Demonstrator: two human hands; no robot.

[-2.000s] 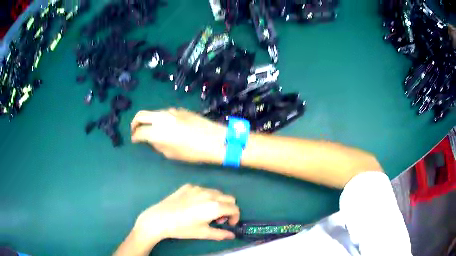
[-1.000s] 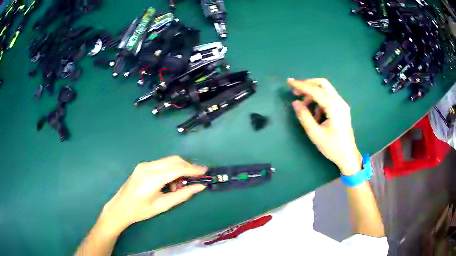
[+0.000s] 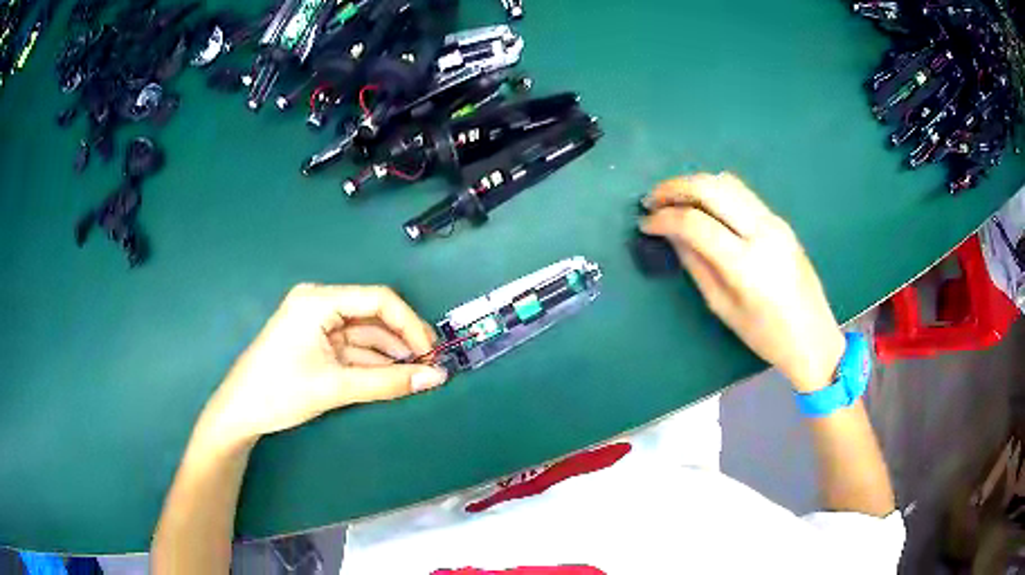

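My left hand [image 3: 337,359] grips the near left end of a device unit [image 3: 523,310] between thumb and fingers. The unit lies tilted up to the right over the green bench, showing a green board, a pale casing edge and red and black lead wires at my fingertips. My right hand [image 3: 747,270], with a blue band on the wrist, holds a small black plastic fitting [image 3: 654,254] at its fingertips, right of the unit and apart from it. The fitting is blurred.
Black device units [image 3: 506,169] lie in a heap behind the held unit. Small black fittings [image 3: 129,169] are scattered at left. Another heap of units [image 3: 933,101] lies at far right. The green bench [image 3: 281,494] has a curved near edge. A red stool [image 3: 950,298] stands beyond it at right.
The held unit has moved up and is tilted, its board facing the camera more. The fitting that lay alone on the bench is now at my right fingertips.
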